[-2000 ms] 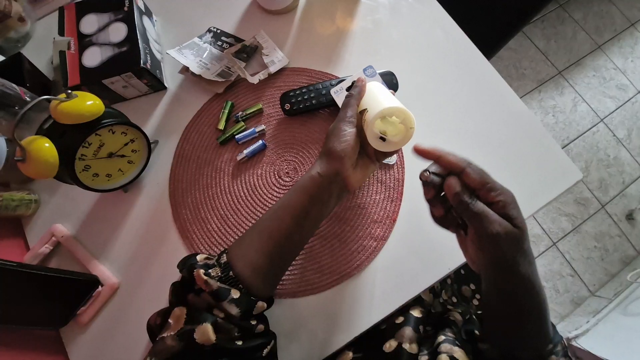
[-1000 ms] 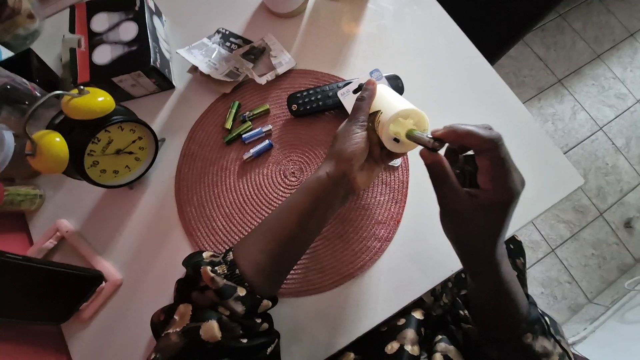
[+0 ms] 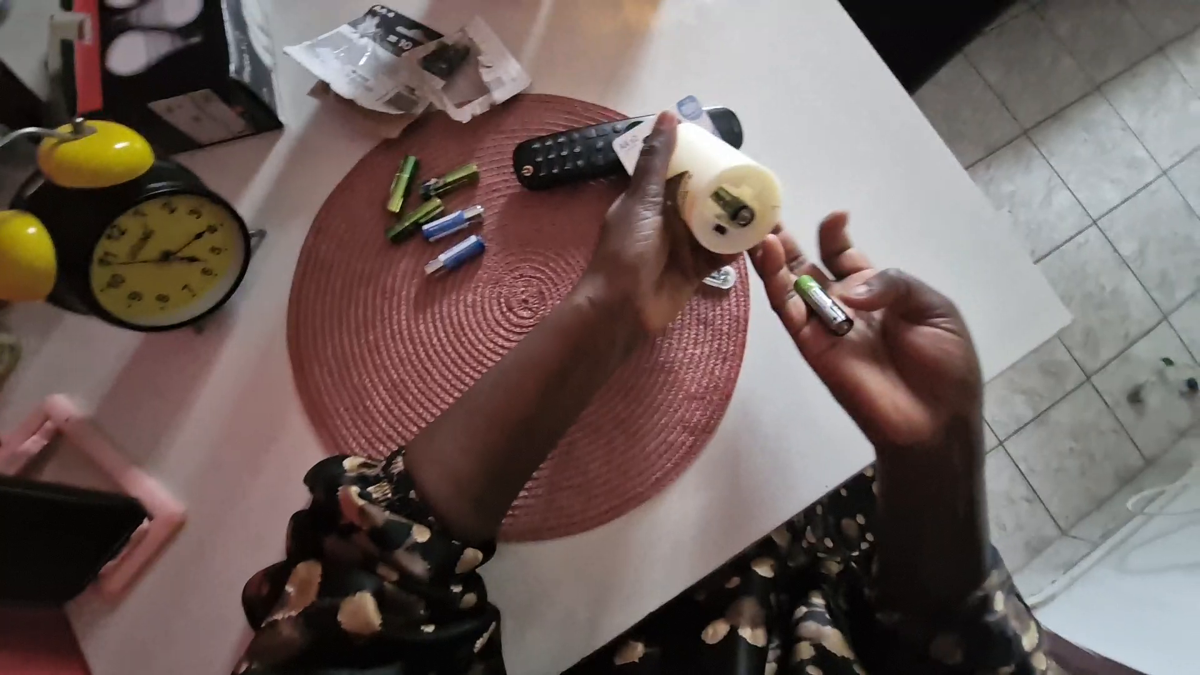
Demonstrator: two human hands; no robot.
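My left hand (image 3: 647, 244) grips a cream cylindrical candle-like light (image 3: 717, 178), its base tilted up to the camera. A battery (image 3: 731, 205) sits in the opening of that base. In my right hand (image 3: 881, 337), palm up beside the base, a green and silver battery (image 3: 823, 306) lies across the fingers with the thumb at it. Behind the light, a black remote control (image 3: 577, 152) rests on a round red woven placemat (image 3: 375, 319). Several loose batteries lie left of it, some green (image 3: 402, 185) and two blue and white (image 3: 455, 254).
Torn battery packaging (image 3: 375, 70) lies at the placemat's far edge. To the left stand a black alarm clock with yellow bells (image 3: 169, 258) and a black box (image 3: 202, 84). A pink frame-like stand (image 3: 155, 516) is at lower left. The white table's right edge (image 3: 984, 197) borders a tiled floor.
A second ago my right hand held a battery at the light's base. Now a battery sits inside the base, and my right hand is turned palm up with a battery showing on its fingers.
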